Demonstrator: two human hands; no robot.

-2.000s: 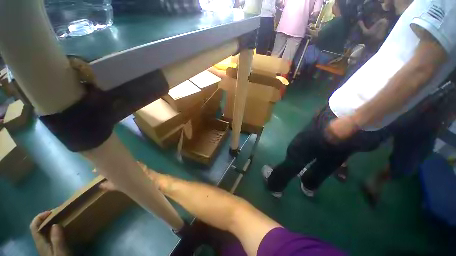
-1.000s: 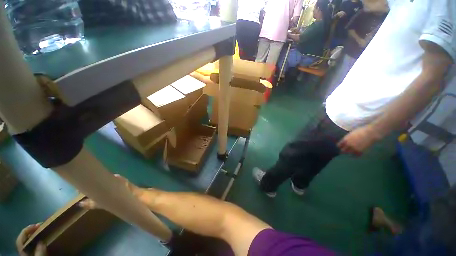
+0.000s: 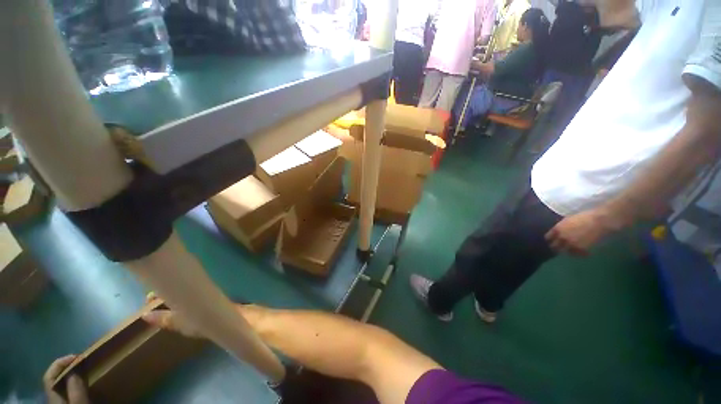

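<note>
A brown cardboard carton (image 3: 138,364) lies on the green bench at the lower left, with a narrow dark gap along its upper edge under a raised panel. My left hand (image 3: 65,380) grips its near left end, thumb on the front side and fingers behind; the hand is partly cut by the shadowed edge. My right hand (image 3: 178,318) holds the far right end of the same carton, partly hidden behind the cream tube. What is inside the carton cannot be seen.
Cream pipe frame (image 3: 186,296) with black joint (image 3: 118,229) stands close in front, carrying a shelf (image 3: 261,95) with plastic-wrapped items. Beyond are an open carton (image 3: 320,241), closed boxes (image 3: 247,201) and a large shipping carton (image 3: 391,177). A person in white (image 3: 609,118) stands right.
The camera view has shifted slightly. Both hands still hold the carton at its two ends, with little change. The standing person's arm and the people behind have moved a little.
</note>
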